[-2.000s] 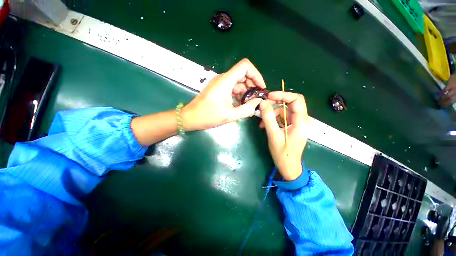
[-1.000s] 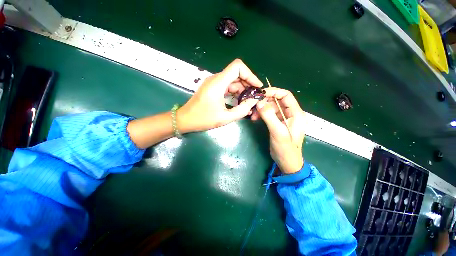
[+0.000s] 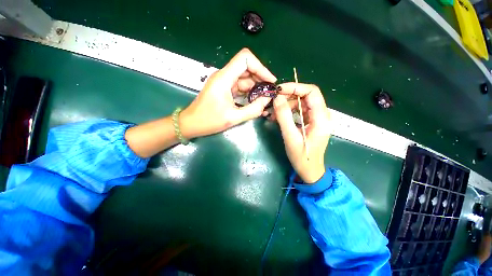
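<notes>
A round black unit (image 3: 261, 92) is held up over the white rail, its inner side with dark and reddish parts showing. My left hand (image 3: 218, 99) grips its rim between thumb and fingers. My right hand (image 3: 303, 124) has thumb and index fingertips at the unit's right edge; a tiny dark part seems to be at these fingertips, too small to make out. A thin pale stick (image 3: 299, 105) lies across my right fingers and palm, its tip pointing up past the index finger.
A white rail (image 3: 129, 56) separates the green bench (image 3: 216, 215) from the belt, which carries round units (image 3: 252, 22) (image 3: 383, 99). A black pocket tray (image 3: 431, 205) lies right. A dark glossy slab (image 3: 24, 118) lies left. A yellow bin (image 3: 471, 29) is far right. Another person's hand shows lower right.
Both hands have shifted slightly left and up with the unit, whose inner face now shows more. The stick has changed its tilt in my right hand. The view has shifted a little.
</notes>
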